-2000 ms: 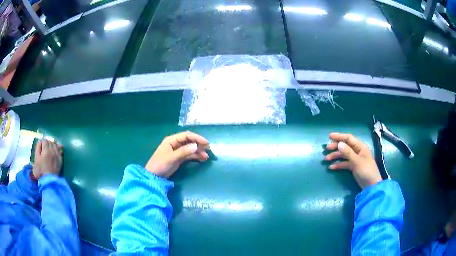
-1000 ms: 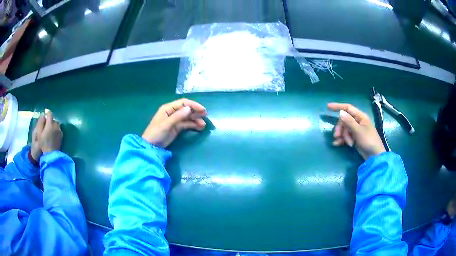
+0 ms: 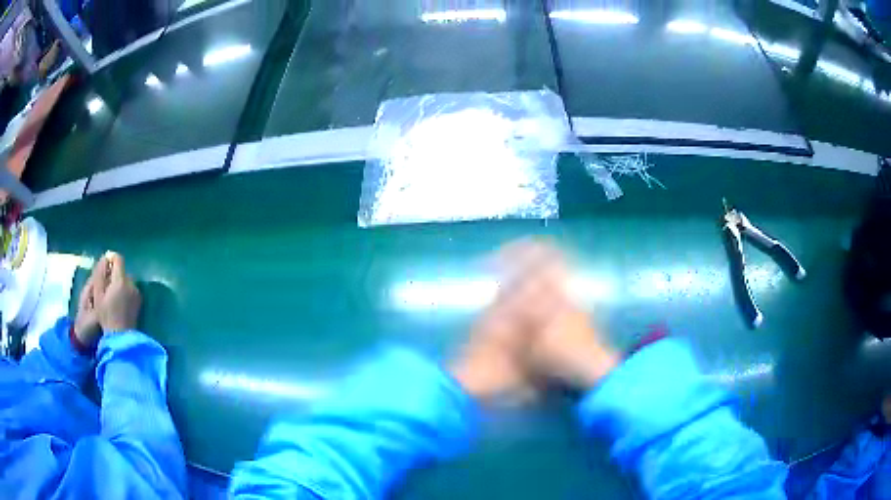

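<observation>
My left hand (image 3: 498,356) and my right hand (image 3: 565,327) are together in front of me over the green bench, blurred by motion. They touch or overlap; their fingers cannot be told apart, and nothing can be made out in them. A clear plastic bag of cable ties (image 3: 464,161), glaring white, lies flat beyond the hands. Loose thin white strands (image 3: 630,170) lie at its right. Diagonal cutters (image 3: 746,256) with white-and-black handles lie open on the bench at the right.
The green bench (image 3: 244,264) is shiny. Dark panels (image 3: 342,68) with pale edging (image 3: 303,149) run along its far side. At left, a co-worker's hands (image 3: 112,298) rest near a white round object (image 3: 27,273). A dark shape (image 3: 869,264) stands at the right edge.
My hands have moved inward from well apart to together at the middle. The whole view has shifted slightly. The bag and cutters lie as before.
</observation>
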